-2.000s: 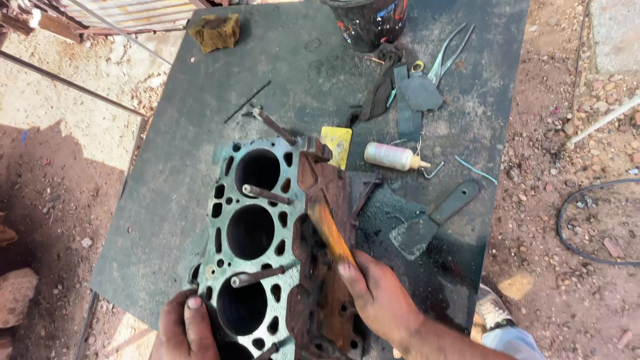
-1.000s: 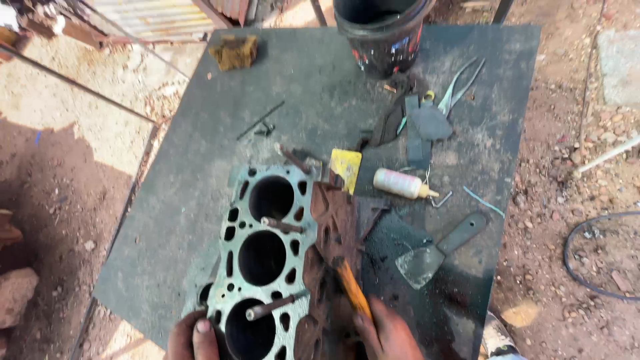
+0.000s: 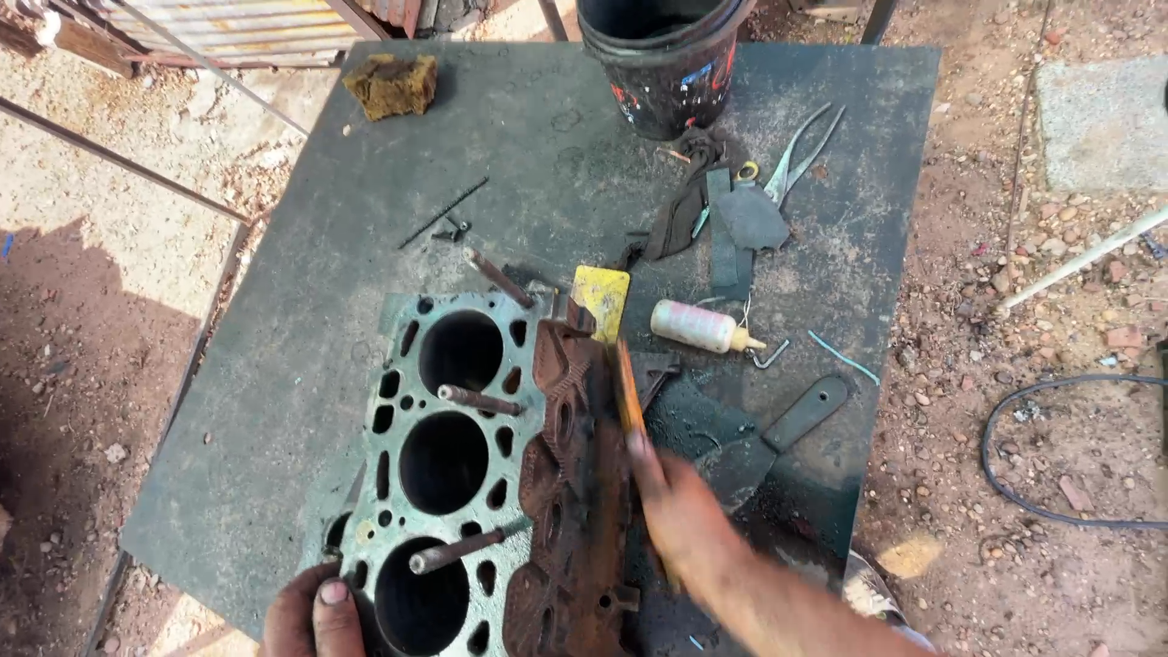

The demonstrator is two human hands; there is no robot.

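Note:
A metal engine block (image 3: pixel 497 438) with large round cylinder bores stands on the dark tabletop, several studs (image 3: pixel 479 399) jutting from its deck. At the lower left, my left hand (image 3: pixel 315 607) rests against the block's near left edge. My right hand (image 3: pixel 675 511) grips a tool with an orange-yellow handle (image 3: pixel 630 392) beside the block's rusty right side; blur and my hand hide the tool's working end. Near that hand a scraper (image 3: pixel 776 438) lies on the table. A squeeze bottle (image 3: pixel 693 326), a hex key (image 3: pixel 772 355) and a yellow card-like piece (image 3: pixel 600 297) lie beyond.
At the table's far edge stands a black bucket (image 3: pixel 662 68). Pliers (image 3: pixel 792 164), a dark cloth (image 3: pixel 680 214) and sandpaper-like pieces (image 3: pixel 753 216) lie below it. A brown sponge (image 3: pixel 391 87) sits at the far left corner. A thin rod (image 3: pixel 444 212) lies behind the block.
My right hand, with the orange-handled tool, has moved along the block's right side, farther up than one second ago. My left hand stays at the block's left edge.

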